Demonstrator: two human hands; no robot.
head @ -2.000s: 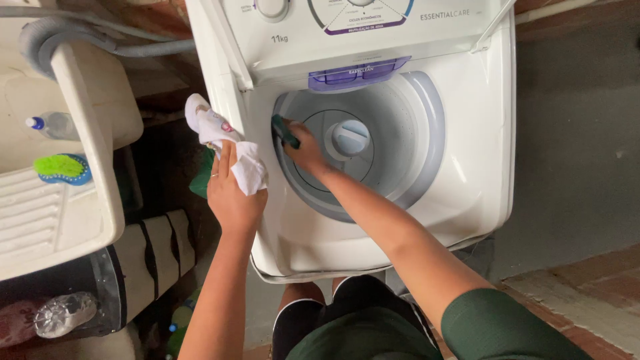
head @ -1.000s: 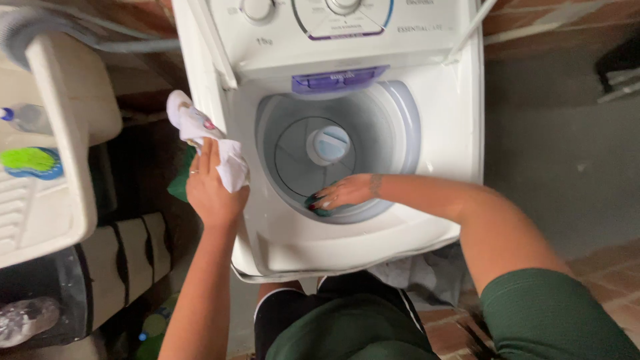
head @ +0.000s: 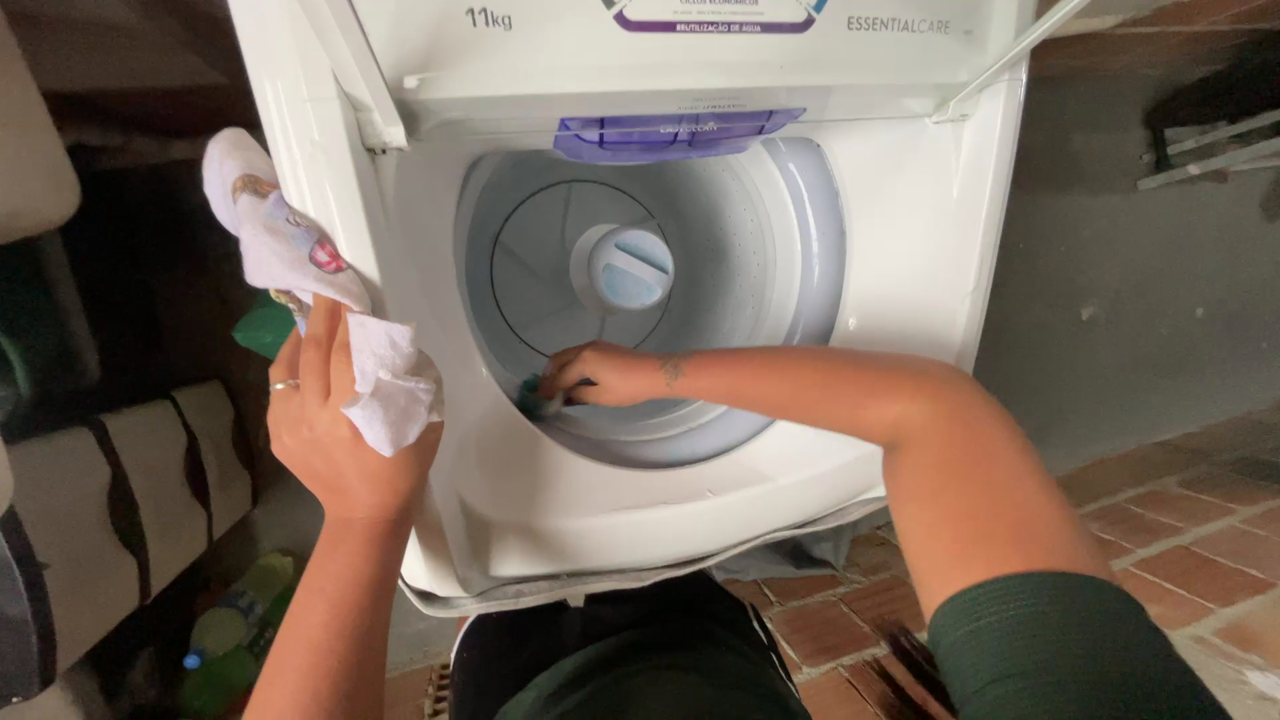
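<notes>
A white top-loading washing machine (head: 640, 510) stands with its lid up. My left hand (head: 350, 430) rests at the machine's left edge, closed on a white printed cloth (head: 290, 240) that hangs out over that side and also shows between the fingers. Inside the tub (head: 730, 260), at the lower left of its wall, my right hand (head: 600, 375) holds a small dark green thing, perhaps a sponge (head: 535, 395), mostly covered by the fingers. The agitator with a light blue cap (head: 630, 268) sits mid-tub. A purple plastic piece (head: 680, 135) lies along the tub's back rim.
To the left are a white striped object (head: 160, 490) and, low down, plastic bottles (head: 235, 620). A grey cloth (head: 800, 555) shows below the machine's front edge. The floor is brick (head: 1190, 540), and a grey wall (head: 1100, 300) stands at right.
My right hand has moved from the tub's left wall to its front, then to the lower left, with the green thing in it. The left hand keeps the white cloth. The view is closer now.
</notes>
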